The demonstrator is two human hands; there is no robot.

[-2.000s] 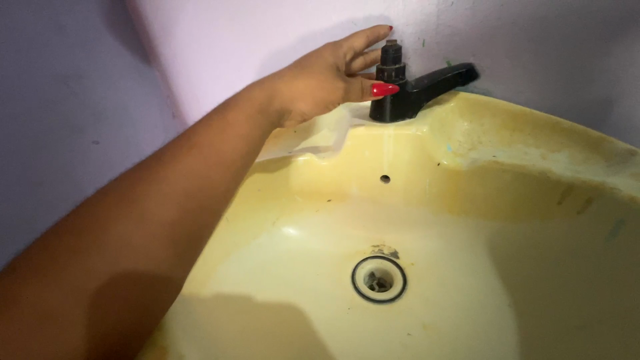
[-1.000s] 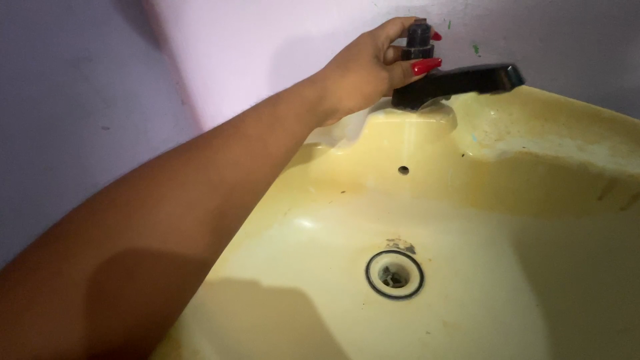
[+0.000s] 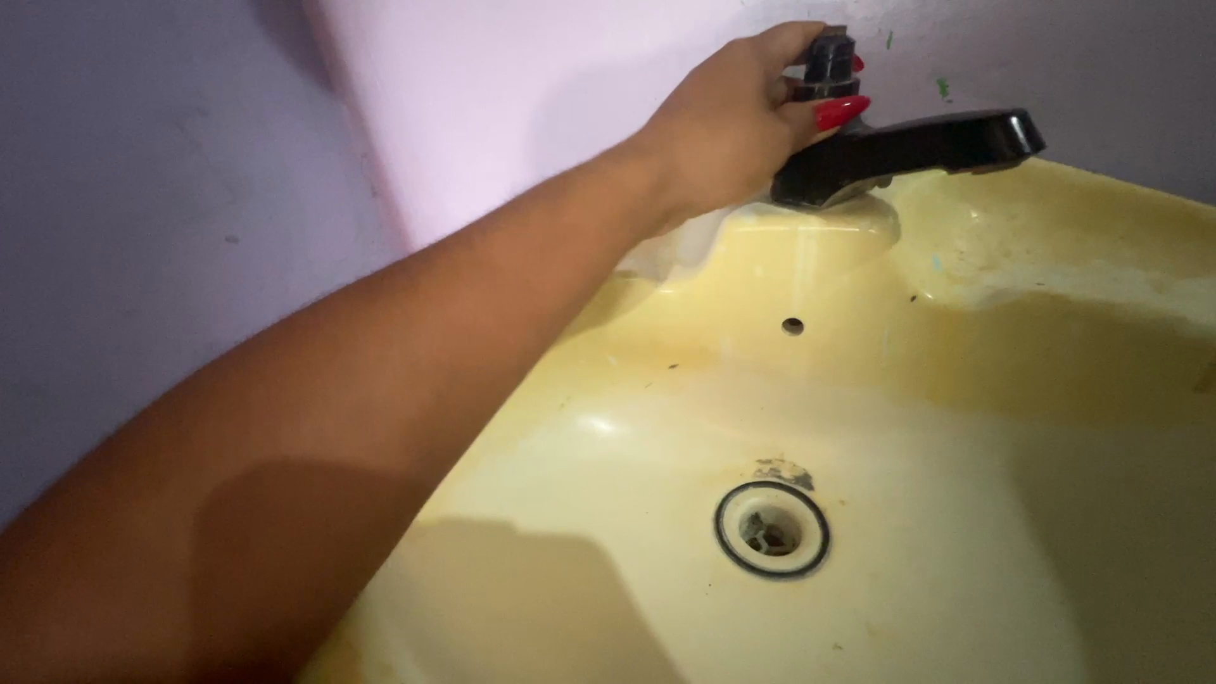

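Note:
My left hand, with red painted nails, grips the upright top of a black faucet from its left side. The thumb lies across the front of the faucet and a fingertip shows behind it. The faucet's spout points to the right, raised at its base off the ledge of a yellow washbasin. Below the ledge is a small round overflow hole. Lower in the bowl sits the drain, ringed in black. My right hand is not in view.
A light pink and grey-purple wall stands behind and to the left of the basin, with small green marks near the faucet. Stains run along the basin's right ledge. My forearm crosses over the left side of the bowl, and its shadow falls there.
The faucet has tilted and turned in my left hand; its spout, earlier slanting up to the right, now lies nearer level and its base is lifted. The view has shifted somewhat.

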